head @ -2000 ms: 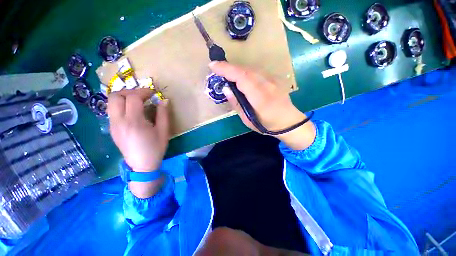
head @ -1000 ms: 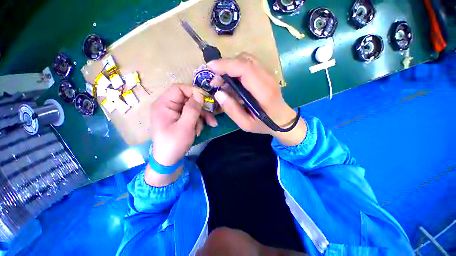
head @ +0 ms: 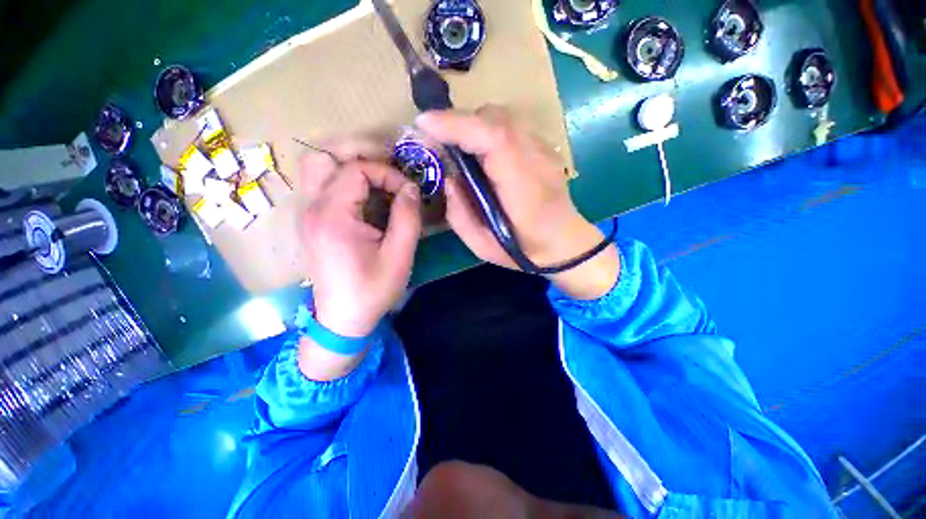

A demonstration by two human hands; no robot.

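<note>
My right hand [head: 523,193] grips the black handle of a soldering iron [head: 432,89]. Its silver tip points up, away from me, and runs to the top edge. A round device housing [head: 416,167] lies between my hands at the near side of the cardboard mat. My left hand [head: 355,233] is pinched at its left edge. A thin wire strand [head: 317,149] sticks out leftward from these fingers. Whether a battery cell is also under them is hidden. A loose pile of white battery cells with yellow ends [head: 215,193] lies on the mat's left.
More round housings lie on the left [head: 159,208], at the mat's top [head: 453,32] and on the right [head: 746,101]. A white round piece [head: 656,112] lies right of the cardboard mat [head: 508,96]. A wire spool [head: 71,235] and shiny tray [head: 71,350] stand far left; orange-red handles [head: 885,66] far right.
My left hand has moved from the battery pile right to the housing. The cell seen at its fingertips a second ago no longer shows. The right hand still holds the iron.
</note>
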